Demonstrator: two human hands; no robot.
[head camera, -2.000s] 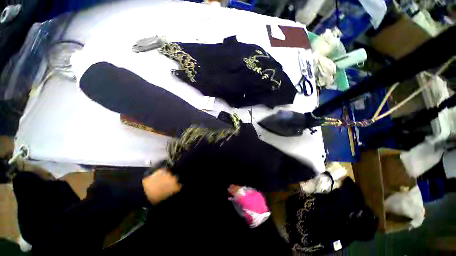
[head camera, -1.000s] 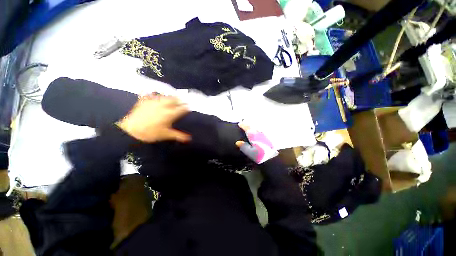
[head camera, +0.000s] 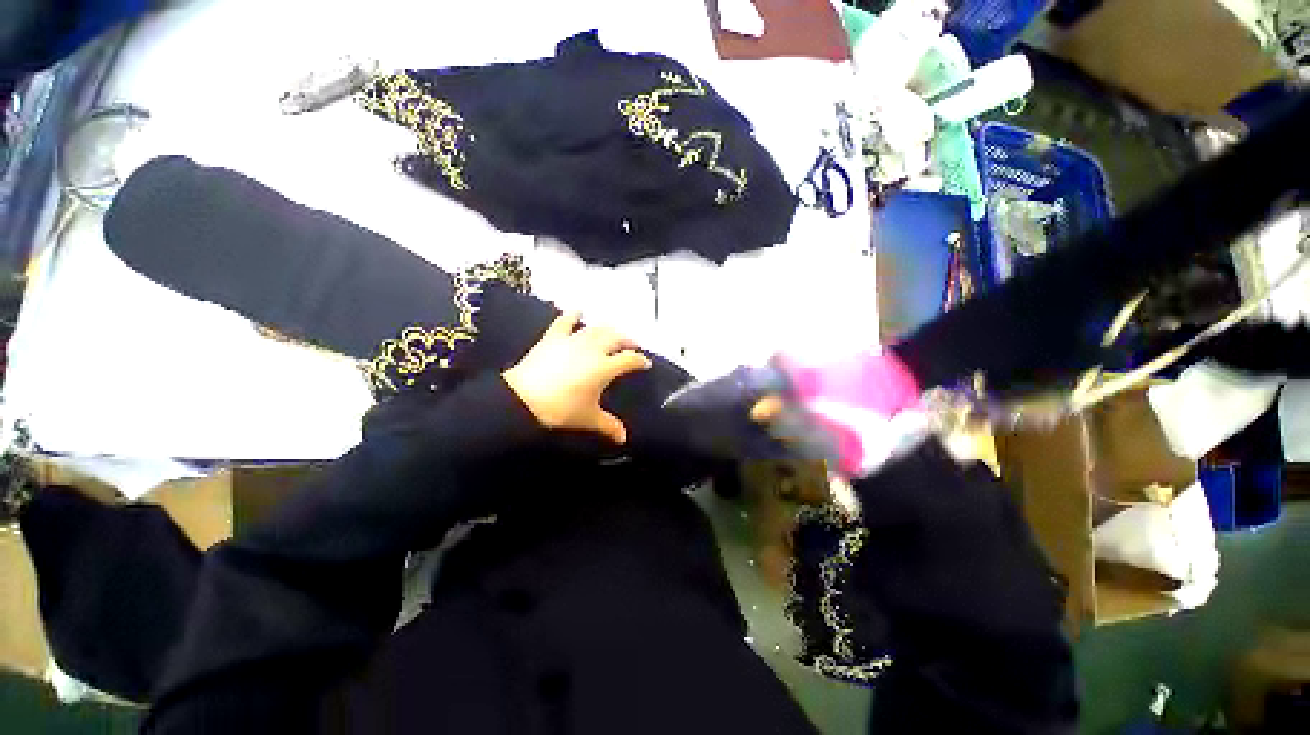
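A long black padded board (head camera: 273, 251) with a rounded end runs from the upper left toward the middle. A black garment piece with gold scroll trim (head camera: 424, 345) lies around or over its near part. My left hand (head camera: 579, 379), bare, rests on the black cloth with fingers spread. My right hand (head camera: 855, 408), in a pink and white glove, is blurred and holds the dark iron (head camera: 733, 399), whose tip points left over the cloth. The iron's underside is hidden.
Another black garment with gold embroidery (head camera: 604, 158) lies on the white table (head camera: 173, 388), with scissors (head camera: 826, 183) and a red-brown card (head camera: 783, 29) beyond. A thick black band (head camera: 1092, 259) crosses at right. Blue baskets (head camera: 1042, 180) and cartons (head camera: 1056, 503) stand right; black cloth (head camera: 108, 574) lies left.
My right hand has taken hold of the iron and brought it left over the cloth. My left hand has moved right along the board. The gold trim now shows on the board.
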